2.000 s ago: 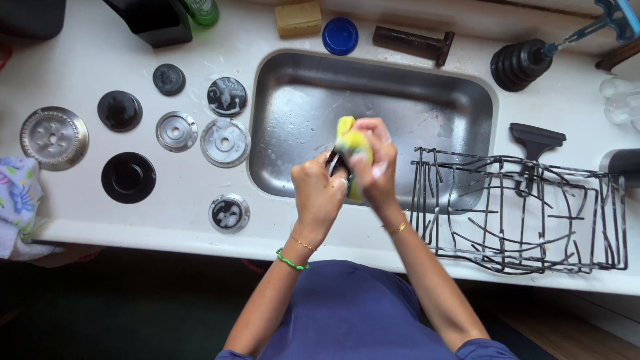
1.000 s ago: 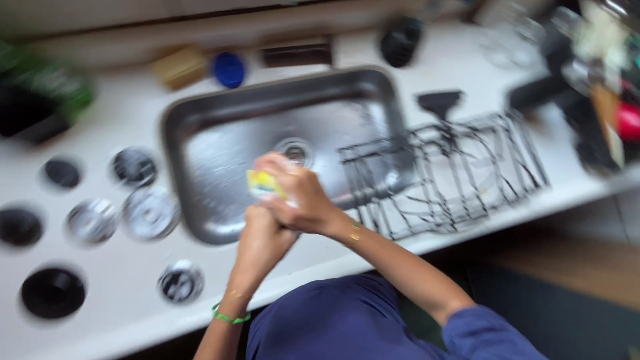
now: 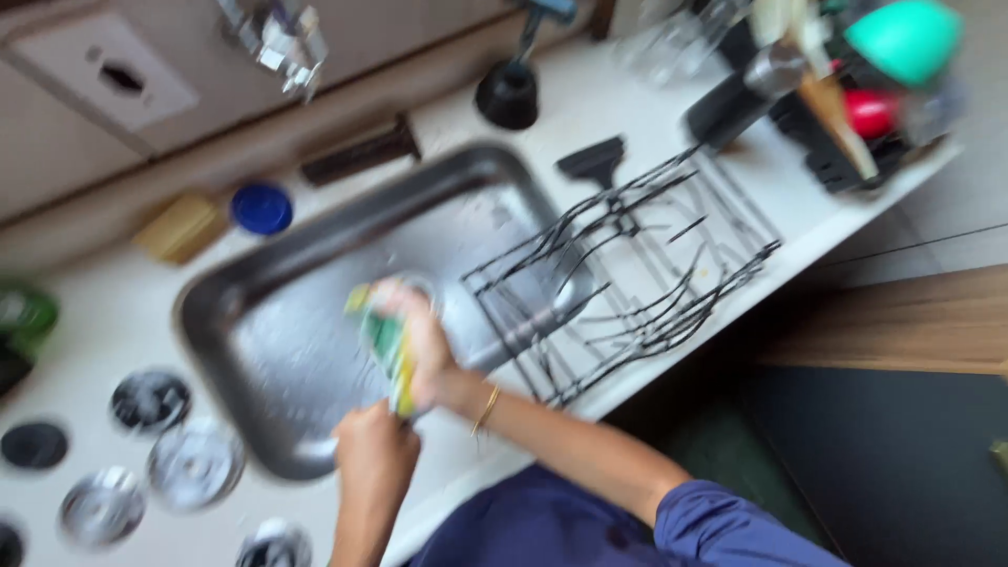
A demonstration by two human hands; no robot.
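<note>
Over the near part of the steel sink (image 3: 315, 346), my right hand (image 3: 421, 339) is closed on a yellow and green sponge (image 3: 387, 339). Just below it, my left hand (image 3: 376, 449) is a fist at the sink's near edge, around a small dark thing that is mostly hidden. The sponge touches or nearly touches that fist; blur hides the exact contact. Left of the sink lie soapy burner caps (image 3: 151, 400) and round metal burner parts (image 3: 197, 465).
A black wire rack (image 3: 630, 276) overlaps the sink's right side. Beyond it lie a black squeegee (image 3: 594, 161) and a plunger (image 3: 508, 94). A blue round container (image 3: 261, 209) and a yellow block (image 3: 181, 228) stand behind the sink. Utensils crowd the far right.
The view has swung toward the right and the wall. My hands stay together over the sink, with the sponge in my right hand; its green side now shows.
</note>
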